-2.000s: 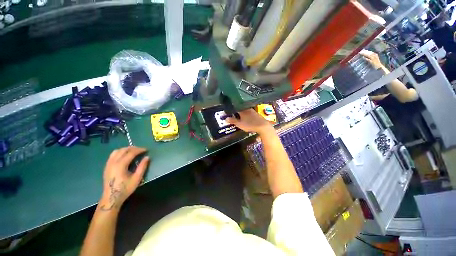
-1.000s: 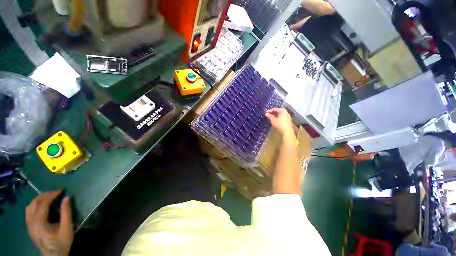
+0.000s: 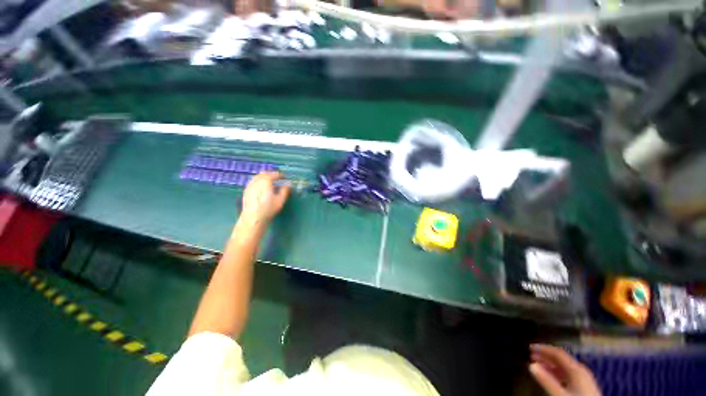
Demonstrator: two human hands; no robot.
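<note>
My left hand (image 3: 263, 197) reaches to the front right edge of the left blister tray (image 3: 259, 133). Its fingers point down beside the purple rows (image 3: 221, 170); blur hides whether they hold anything. My right hand (image 3: 563, 373) is at the lower right, cut off by the bottom edge, with thumb and fingers apart and nothing visible in it. The pile of purple housings (image 3: 356, 179) lies right of the left hand. The black fixture (image 3: 542, 288) with its pale seat (image 3: 546, 265) is above the right hand, and no housing can be made out on it.
Yellow button boxes stand left (image 3: 436, 230) and right (image 3: 625, 300) of the fixture. A clear plastic bag (image 3: 433, 162) and white paper (image 3: 503, 179) lie behind. A full purple tray (image 3: 650, 373) is cut off at lower right. A grey tray (image 3: 85, 158) lies far left. The machine is at right.
The view has swung left. My left hand has moved from the bench near the left button to the left tray. My right hand has left the full tray on the carton.
</note>
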